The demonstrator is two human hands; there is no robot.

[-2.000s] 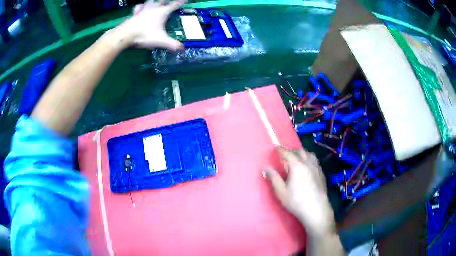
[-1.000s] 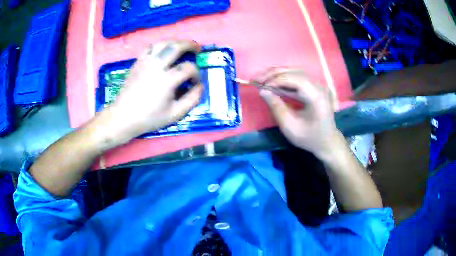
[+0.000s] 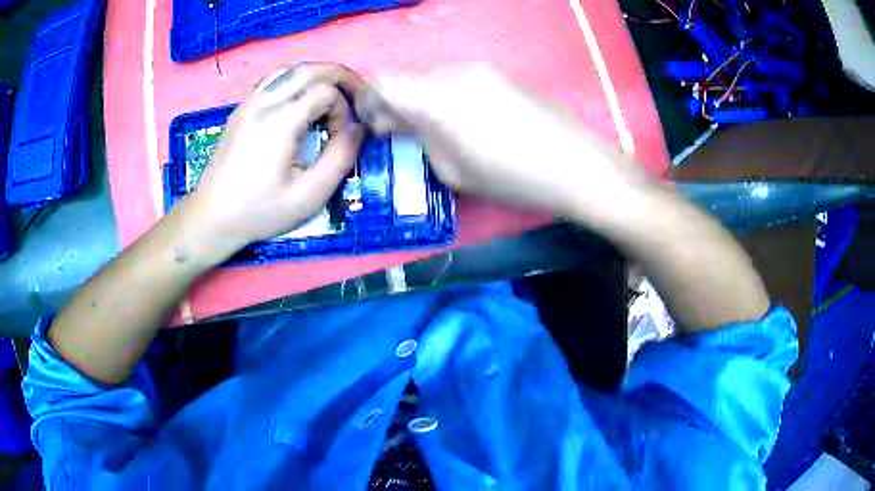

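An open blue housing point(image 3: 389, 235) with electronics lies on the pink mat near the bench edge. Its green circuit board point(image 3: 199, 153) shows at the left end and a white rectangle point(image 3: 411, 180) at the right end. My left hand point(image 3: 273, 158) lies over the middle of the housing, fingers curled, thumb and fingertips close together; what they hold is hidden. My right hand point(image 3: 456, 125) is blurred and reaches over the housing's upper right part, its fingertips beside those of my left hand. Whether it holds anything cannot be seen.
A blue back cover point(image 3: 288, 21) lies at the far side of the mat point(image 3: 518, 58), cut off by the frame. A blue shell point(image 3: 56, 105) stands at the left. Blue wired cylinders point(image 3: 739, 86) lie at the upper right, beside brown cardboard point(image 3: 787, 149). The rounded grey bench edge point(image 3: 748, 197) runs in front.
My right hand has moved left, from beside the housing to over it, meeting my left hand. The slim tool seen in it a second ago no longer shows. My left hand stays over the housing.
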